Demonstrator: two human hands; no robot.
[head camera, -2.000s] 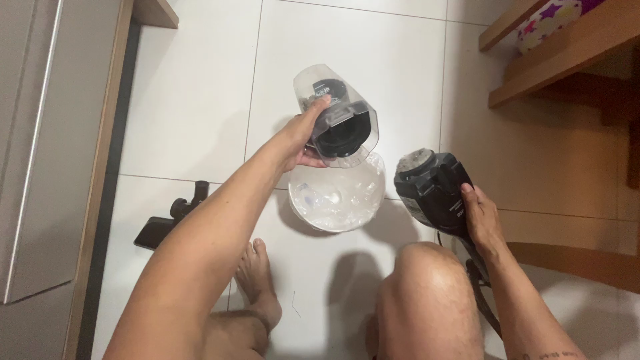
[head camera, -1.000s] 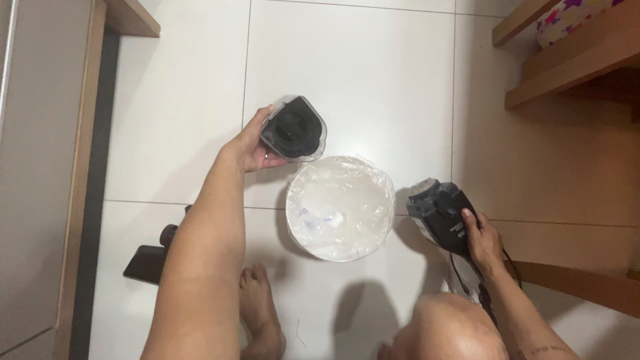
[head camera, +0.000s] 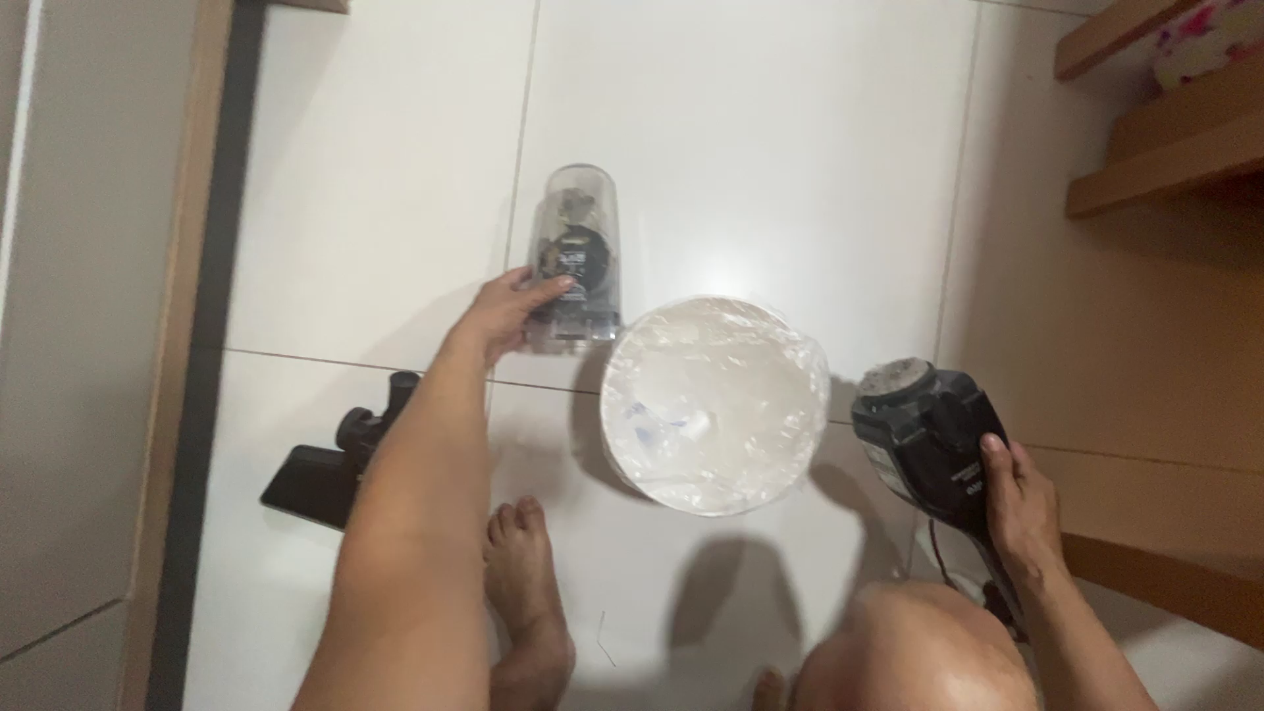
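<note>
My left hand (head camera: 513, 308) grips a clear plastic vacuum cleaner dust cup (head camera: 581, 212), with a black part and grey dust inside. The cup is up and to the left of a round white bin (head camera: 716, 405) lined with a translucent plastic bag. My right hand (head camera: 1022, 504) holds the black body of a handheld vacuum cleaner (head camera: 933, 434) to the right of the bin. A dusty, grey round filter (head camera: 895, 379) shows at its upper end. A thin cord hangs below it.
A black vacuum floor head (head camera: 311, 486) lies on the tiled floor (head camera: 770, 148), partly behind my left arm. Wooden furniture (head camera: 1165, 178) with a patterned item stands at right. A grey cabinet panel (head camera: 89, 296) runs along the left. My foot (head camera: 523, 573) is below the bin.
The dust cup has turned in my left hand: its dark end faced me a second ago, and now its clear side shows. My right hand still holds the vacuum body. The view has shifted.
</note>
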